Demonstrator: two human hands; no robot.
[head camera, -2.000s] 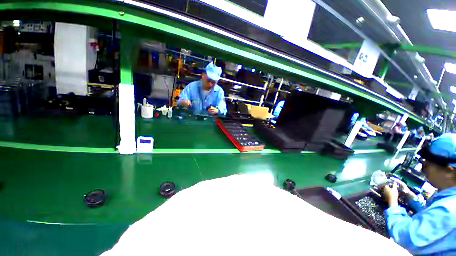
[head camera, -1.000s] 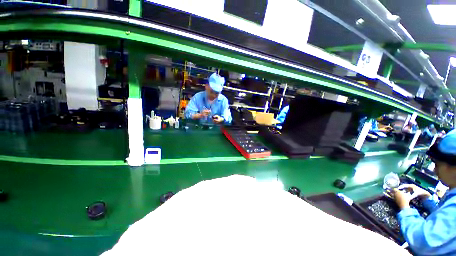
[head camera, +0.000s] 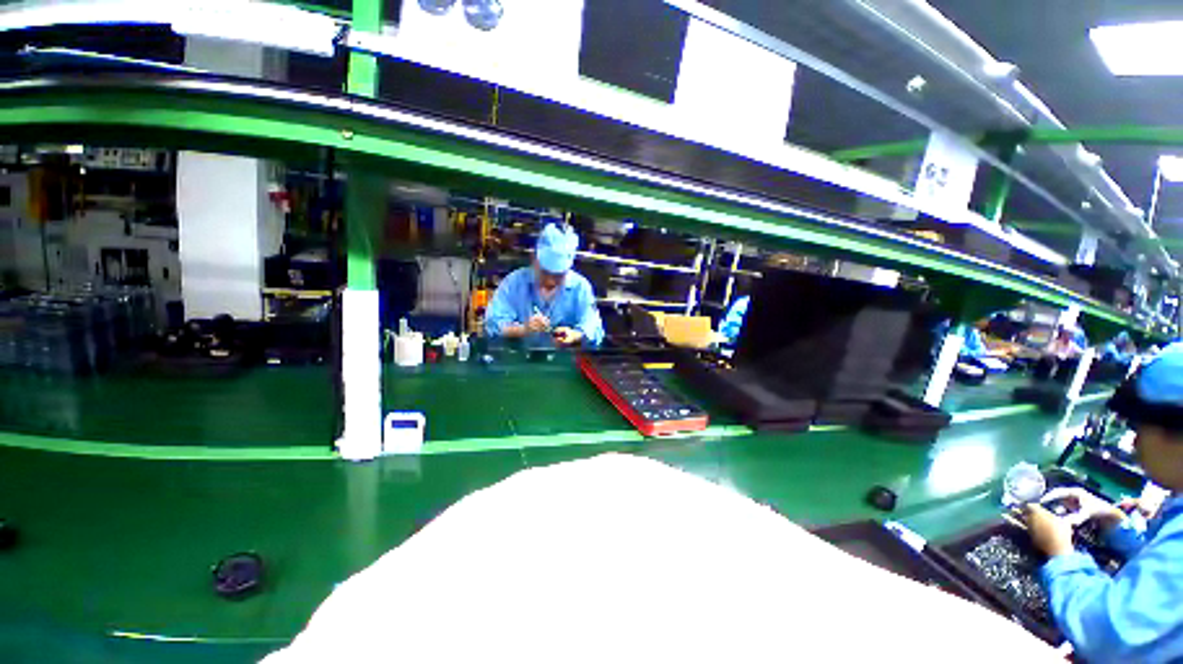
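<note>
Neither of my hands is in view. A large plain white area covers the bottom middle of the picture and hides the bench right in front of me. A squat black round unit (head camera: 238, 573) lies on the glossy green bench (head camera: 156, 506) at the left. Another black unit (head camera: 882, 498) lies on the bench to the right. A dark piece (head camera: 7, 534) is cut off by the left edge.
A person in blue (head camera: 1116, 571) handles small things over a parts tray (head camera: 1005, 571) at right, beside a black tray (head camera: 876, 551). Across the line are a white meter (head camera: 404, 432), red-edged tray (head camera: 642, 396), dark stacked boxes (head camera: 830, 337) and another person (head camera: 545, 305). A green-framed shelf (head camera: 519, 162) hangs above.
The scene sits lower in the picture, with more shelf showing. Two black units near the white area's edges are now hidden. A dark piece has come in at the left edge.
</note>
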